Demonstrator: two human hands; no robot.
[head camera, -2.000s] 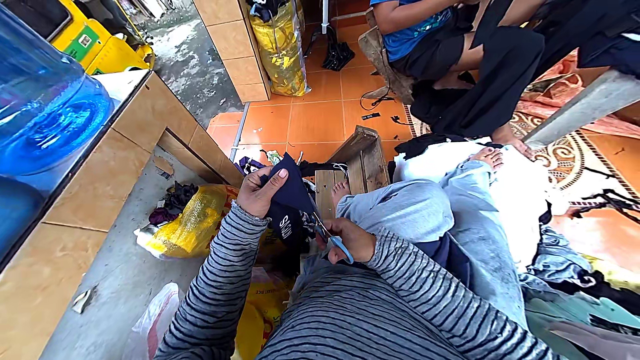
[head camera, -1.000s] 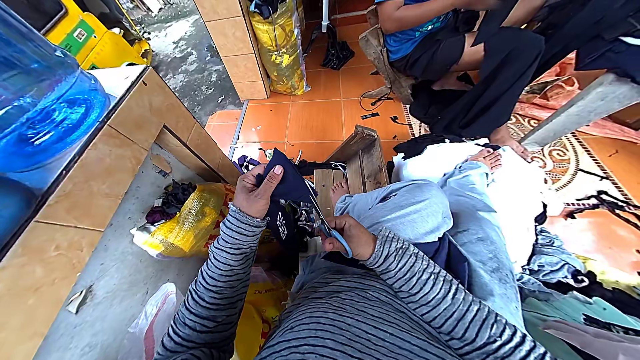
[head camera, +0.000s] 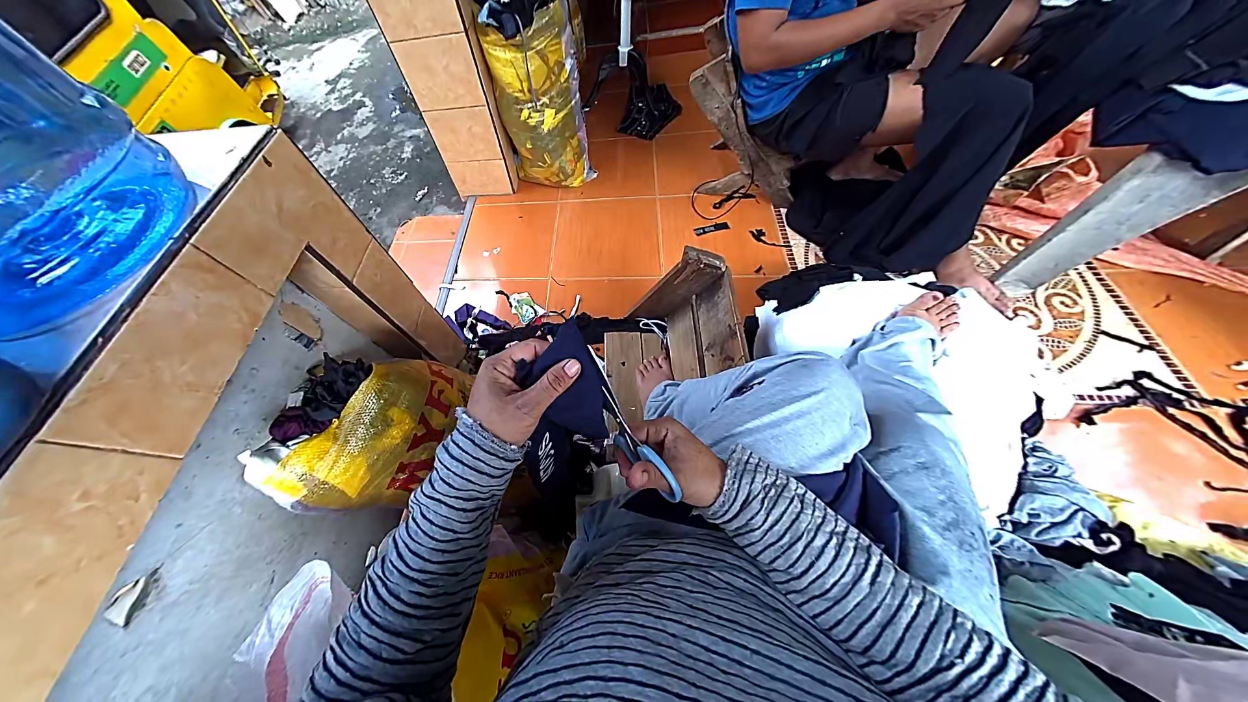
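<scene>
Pinched between the thumb and fingers of my left hand (head camera: 519, 392) is a piece of dark navy cloth (head camera: 577, 385), held up in front of my lap. White lettering shows on a lower part of the cloth. My right hand (head camera: 678, 460) grips scissors with light blue handles (head camera: 655, 470). Their blades point up and lie at the right edge of the cloth; whether they are spread cannot be told. More navy cloth (head camera: 863, 507) lies across my lap, over light blue jeans.
A wooden box or crate (head camera: 717, 322) stands by my foot. Yellow woven sacks (head camera: 380, 439) lie at left, below a tiled counter (head camera: 146, 361) bearing a blue water container (head camera: 88, 214). White cloth (head camera: 985, 419) and garment piles (head camera: 1121, 604) are at right. A seated person (head camera: 819, 58) handles black cloth ahead.
The navy cloth in my left hand has changed shape and hangs lower beside the scissors than two seconds ago. Both hands keep their holds.
</scene>
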